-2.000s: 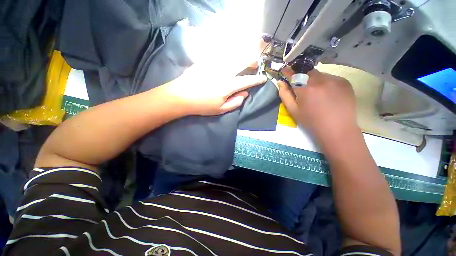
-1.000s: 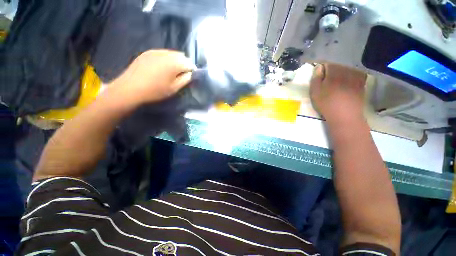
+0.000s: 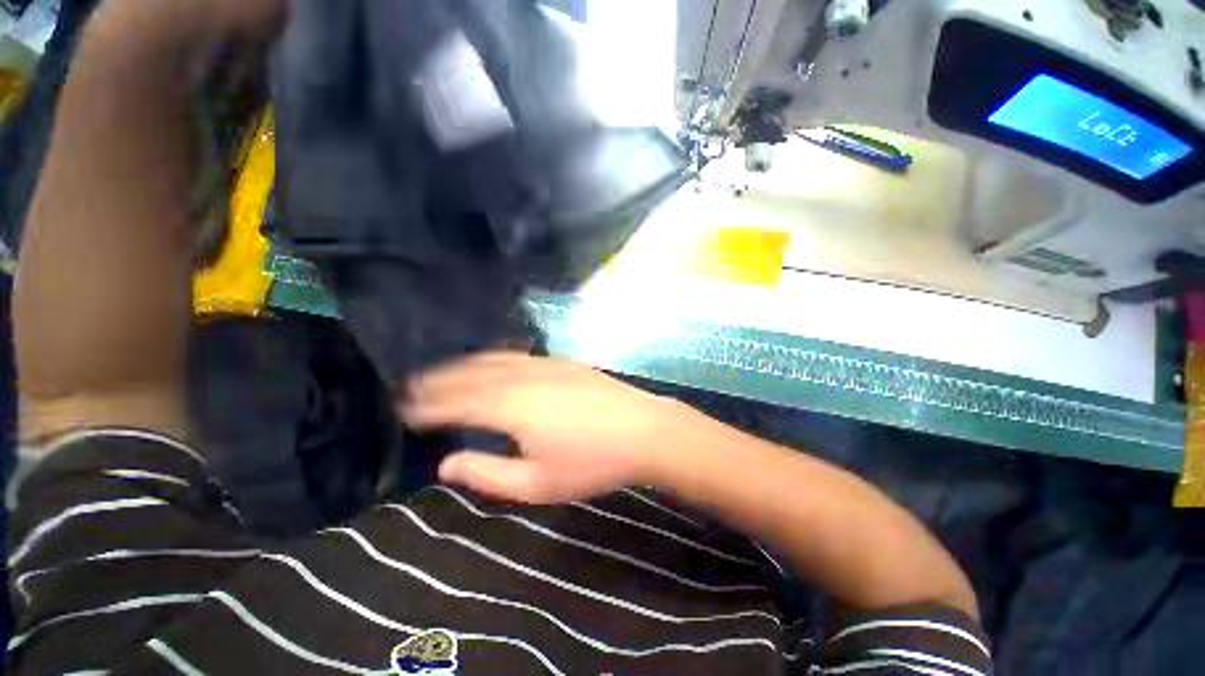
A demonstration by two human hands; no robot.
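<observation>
A dark garment piece [image 3: 397, 172] hangs over the table's left part and front edge, blurred, with a white tag [image 3: 461, 95] on it. Its right end lies near the presser foot and needle [image 3: 703, 132]. My left arm reaches up at the left; my left hand [image 3: 225, 16] is blurred and cut off by the top edge, so its grip cannot be told. My right hand [image 3: 529, 429] is at the cloth's lower edge in front of the table, blurred, fingers pointing left; whether it pinches the cloth is unclear.
The white-grey sewing machine [image 3: 912, 106] with a lit blue panel [image 3: 1090, 126] stands at right. Slim dark snips [image 3: 856, 148] lie on its bed. A yellow tape patch [image 3: 744, 256] is on the table, above the green edge [image 3: 846, 374]. Glossy yellow covering [image 3: 245, 238] is at left.
My right hand has moved from beside the needle to the front left, uncovering the snips. My left hand has moved up and away. The garment has shifted and spread, with its tag now showing.
</observation>
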